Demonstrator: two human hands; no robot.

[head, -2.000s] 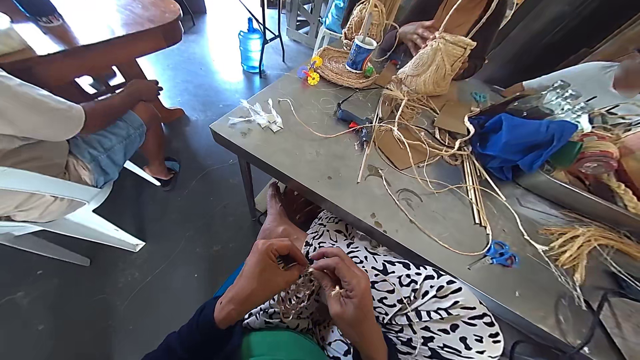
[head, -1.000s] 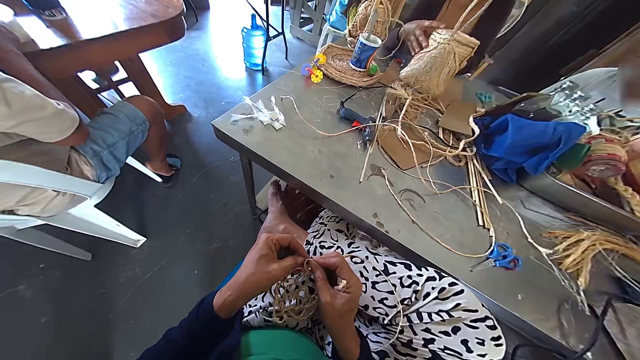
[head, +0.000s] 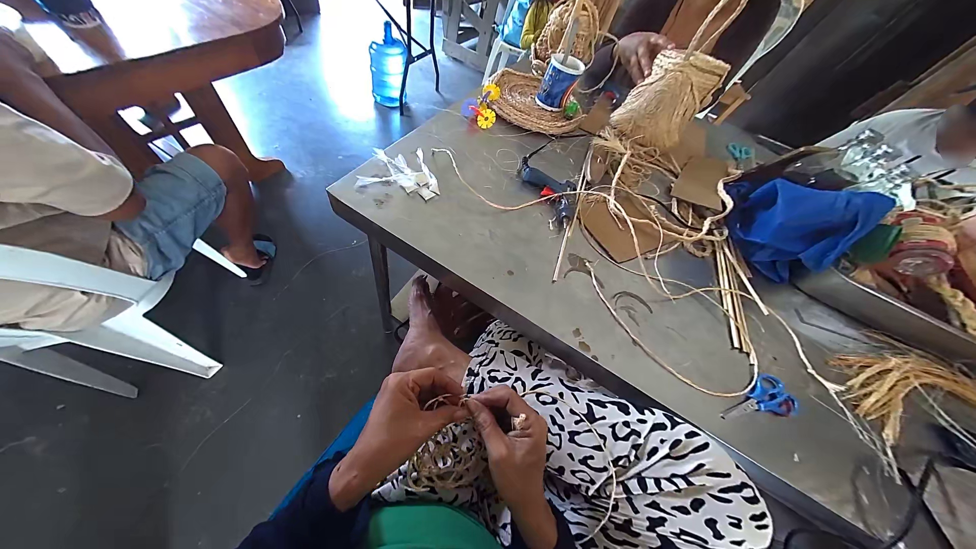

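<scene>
My left hand (head: 415, 419) and my right hand (head: 512, 438) meet above my lap, fingertips almost touching, pinching a thin natural-fibre cord between them. A looped, knotted bundle of the same cord (head: 446, 460) hangs just below my fingers, over the black-and-white patterned cloth (head: 648, 480) on my legs. A small pale piece (head: 520, 422) shows at the curled fingers of my right hand. One strand runs from the hands over the cloth to the right. The exact knot or loop at the fingertips is too small to make out.
The grey table (head: 488, 252) beside my knees bears blue-handled scissors (head: 770, 396), a glue gun (head: 545, 183), cardboard, thin sticks, loose cords and a blue cloth (head: 808, 221). Across it, a person's hand (head: 643, 53) touches a woven fibre bag (head: 671, 95). Another person sits at left on a white chair (head: 130, 328).
My hands stay together above my lap, with small shifts of the fingers on the cord. The person at left has lowered the near arm from the knee.
</scene>
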